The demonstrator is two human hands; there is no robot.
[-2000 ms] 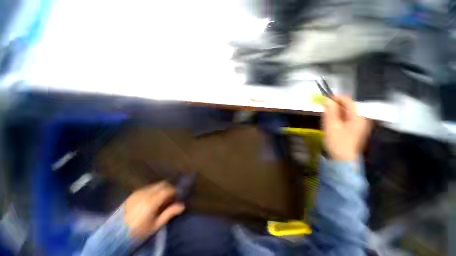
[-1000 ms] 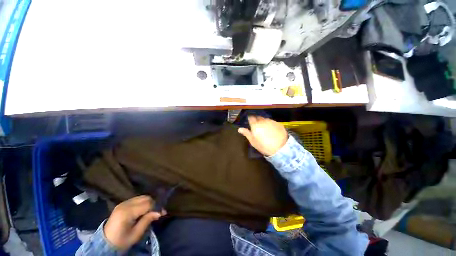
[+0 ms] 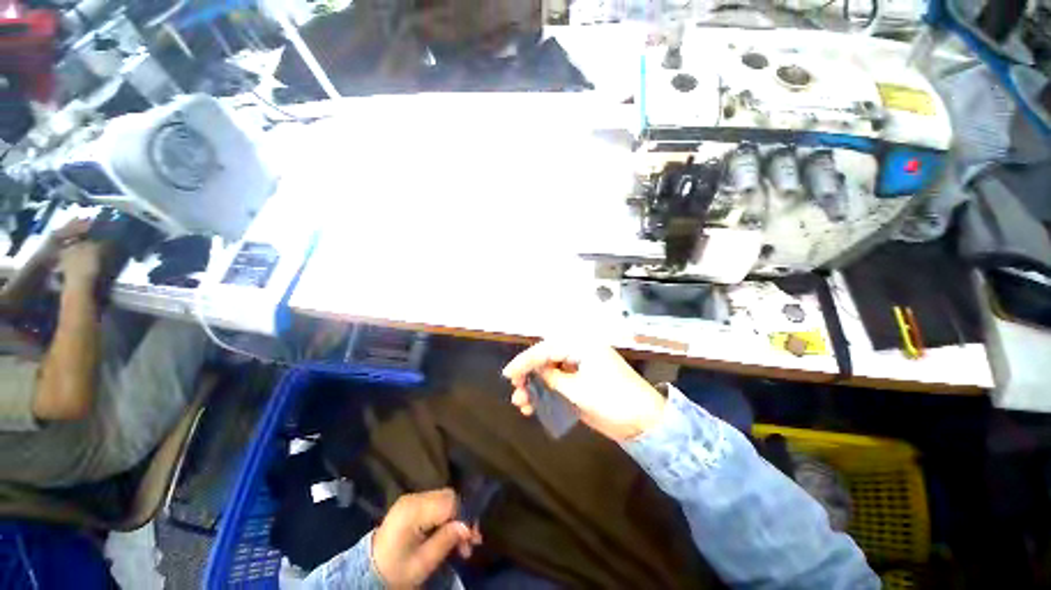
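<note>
My left hand (image 3: pixel 424 537) is at the lower middle, its thumb and fingers pinched on a small dark piece of cloth (image 3: pixel 478 502). My right hand (image 3: pixel 588 387) is raised at the table's front edge, its fingers closed on a small dark grey piece (image 3: pixel 554 407) that hangs below them. A large dark brown cloth (image 3: pixel 553 484) lies over my lap, below both hands. The white overlock machine (image 3: pixel 795 115) stands on the table at the upper right, its dark needle area (image 3: pixel 680 207) facing the table.
A blue basket (image 3: pixel 256 490) with dark cloth and white tags is at lower left. A yellow basket (image 3: pixel 905 490) is at lower right. A neighbouring machine (image 3: pixel 190 161) and a seated person (image 3: pixel 81 346) are at left. Red and yellow sticks (image 3: pixel 908 330) lie on black cloth.
The view has swung up and left, showing more of the machine and the other person. The thin dark tool in my right hand two seconds ago no longer shows; a dark grey piece is there now.
</note>
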